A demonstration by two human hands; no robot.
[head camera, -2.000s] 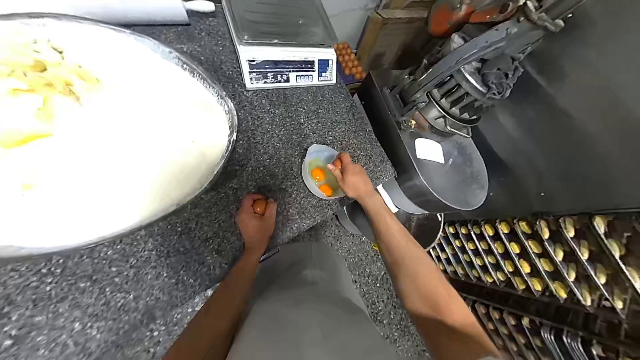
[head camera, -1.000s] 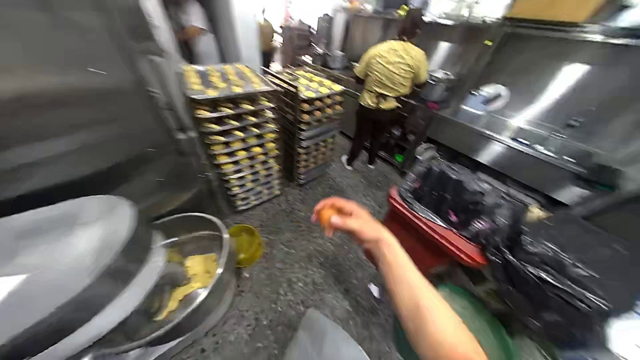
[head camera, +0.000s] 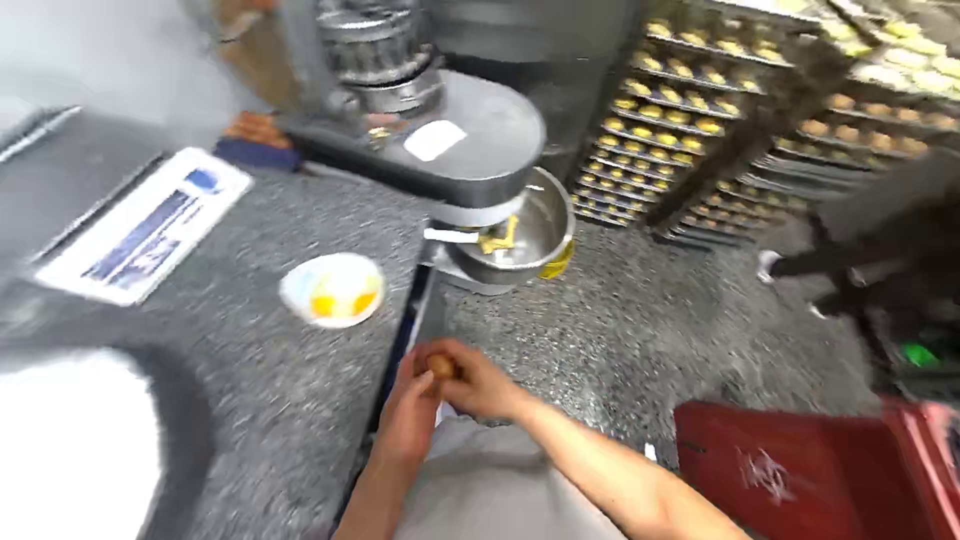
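A brown egg (head camera: 441, 365) is held between my two hands, just past the edge of the counter. The fingers of my right hand (head camera: 480, 384) curl round it from the right. My left hand (head camera: 409, 401) meets it from the left, its fingers partly hidden. Up and left of the hands, a small white bowl (head camera: 300, 289) with bright yellow-orange yolks in it stands on the speckled counter (head camera: 285, 412). The picture is blurred.
A digital scale (head camera: 142, 225) and stacked eggs (head camera: 259, 129) lie beyond the bowl. A large mixer (head camera: 480, 135) with a metal bowl (head camera: 551, 214) stands ahead. A big container of white contents (head camera: 75, 450) is at left, a red bin (head camera: 772, 457) at right, tray racks (head camera: 660, 120) behind. A person's legs (head camera: 825, 255) show at right.
My right hand, stretched out near the red bin one second ago, has come back to meet my left hand at the egg. The view has swung back toward the counter.
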